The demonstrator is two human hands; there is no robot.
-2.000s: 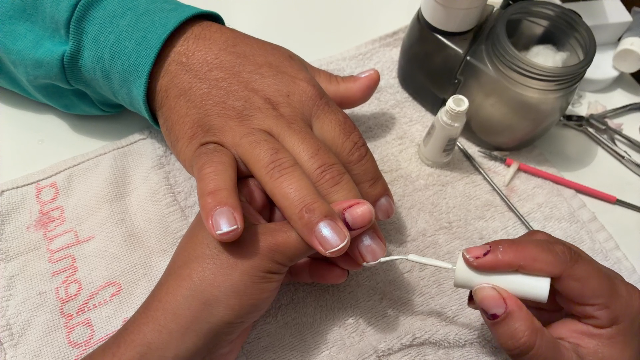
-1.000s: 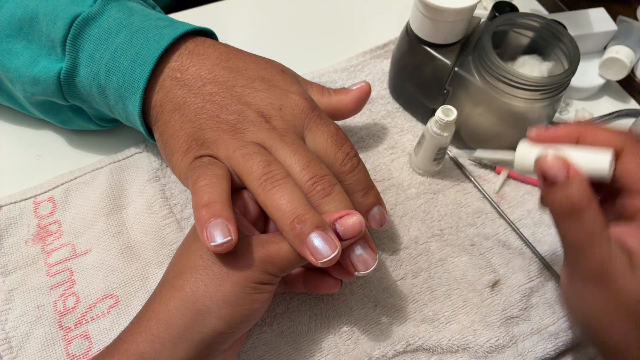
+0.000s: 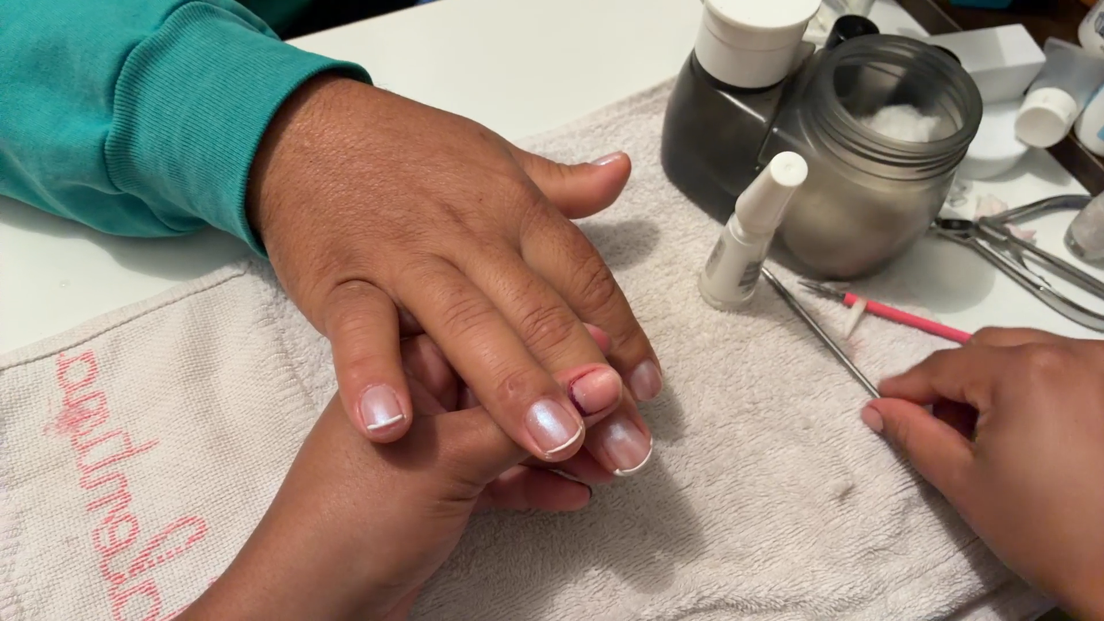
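My left hand lies under another person's hand and holds its fingers between thumb and fingers. That hand, in a teal sleeve, has pale pearly nails, several with a thin white line along the tip. At the right, my right hand pinches the lower end of a thin metal rod that lies on the towel. A white nail polish bottle stands upright on the towel with its white cap on, beside the rod's far end.
Behind the bottle stand a grey open jar with cotton inside and a dark container with a white lid. A pink-handled tool and metal nippers lie at the right. Tubes and a white box sit at the back right.
The brush cap that my right hand held is now on the polish bottle. My right hand has let go of it, moved down and taken hold of the metal rod.
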